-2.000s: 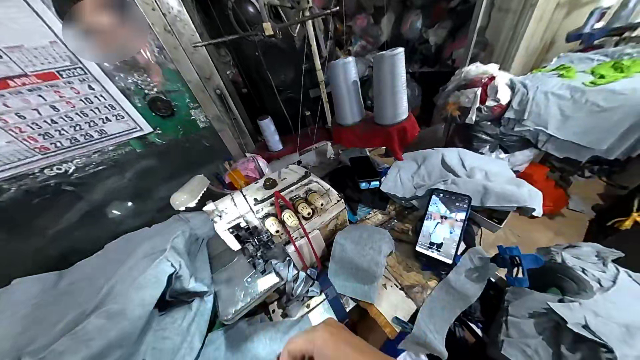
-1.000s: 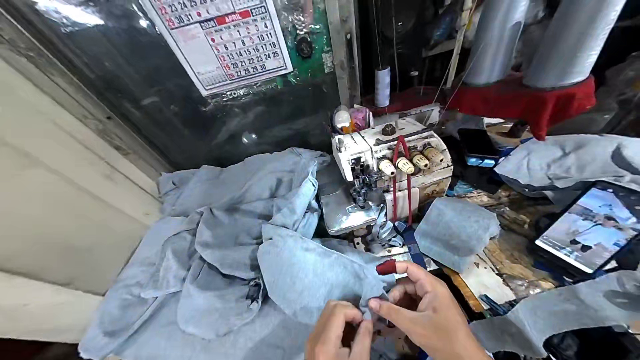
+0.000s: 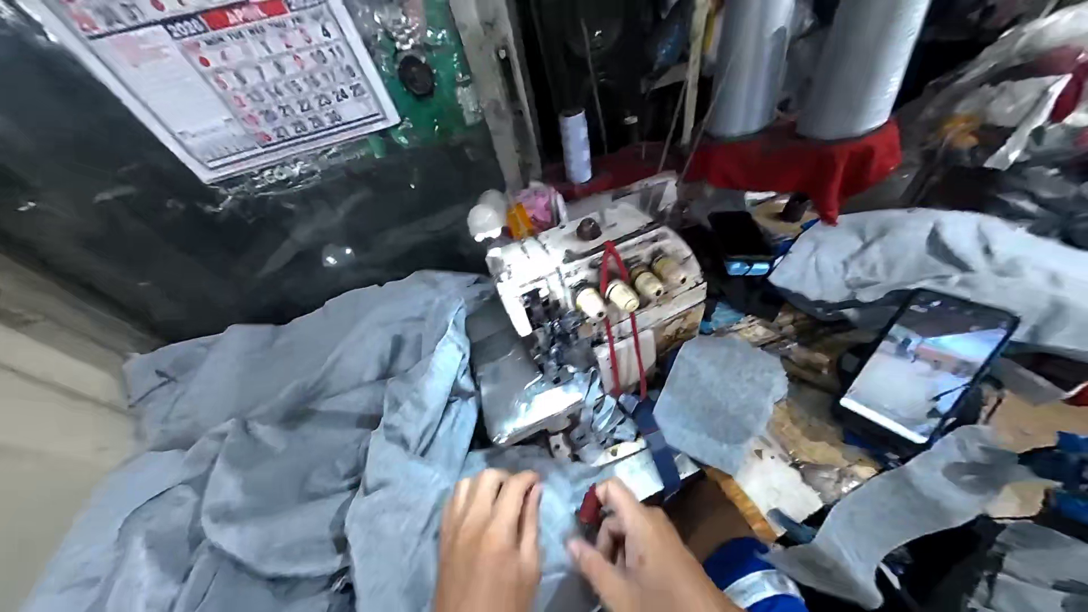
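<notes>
Light blue-grey fabric (image 3: pixel 416 476) lies in front of an overlock sewing machine (image 3: pixel 612 272). My left hand (image 3: pixel 491 531) rests on this fabric, palm down, with its fingers close together. To its right, my right hand (image 3: pixel 633 544) has its fingers bent at the fabric's edge; whether it pinches the cloth is blurred. A red wrap (image 3: pixel 589 505) is on one of its fingers. Both hands are below the machine's metal plate (image 3: pixel 531 395). A red cord (image 3: pixel 609 331) hangs over the thread tension dials.
A cut grey fabric piece (image 3: pixel 721 399) lies right of the machine, near a propped phone (image 3: pixel 928 365) with a lit screen. Another phone (image 3: pixel 739 238) lies behind. Large thread cones (image 3: pixel 863 68) stand on red cloth (image 3: pixel 795 170). Piled grey fabric (image 3: pixel 272 476) covers the left side.
The left hand has gone from fingertips meeting the right hand's to lying flat on the fabric, apart from it. The view swung left after the first frame.
</notes>
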